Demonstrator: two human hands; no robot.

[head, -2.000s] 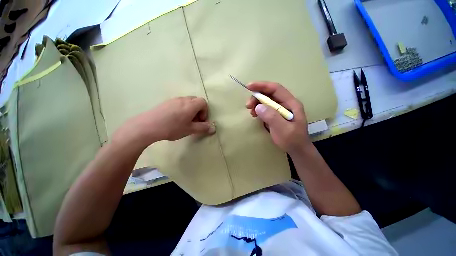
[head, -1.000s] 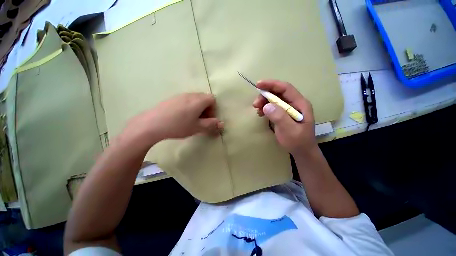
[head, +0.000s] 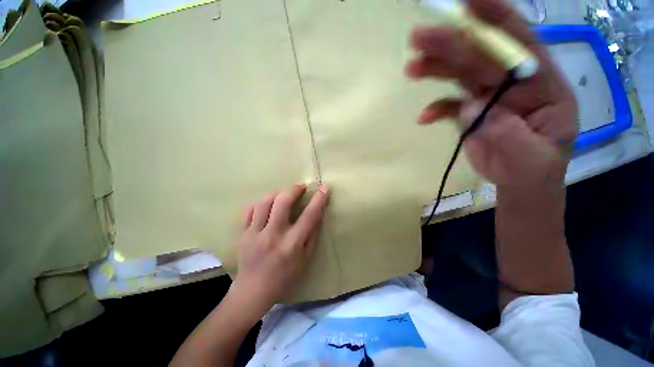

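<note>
The olive-khaki bag panel [head: 193,122] lies flat across the bench with its centre seam running towards me, its near end reaching my lap. My left hand [head: 276,233] rests on it, fingers spread and two fingertips at the seam. No logo piece can be made out there. My right hand [head: 513,107] is raised at the upper right, blurred, and holds the awl by its cream-yellow handle [head: 498,43]. A black cord hangs from the handle's white end. The awl's spike cannot be made out.
The blue tray [head: 615,118] is at the right, partly hidden by my right hand. Shiny hardware in clear bags [head: 613,14] lies beyond it. Stacked panels [head: 43,150] with folded edges stand at the left. Pale strips [head: 190,262] show under the panel's near edge.
My right hand has lifted and moved up and right with the awl. My left hand has turned and slid nearer, its fingers now spread on the panel. The view has shifted.
</note>
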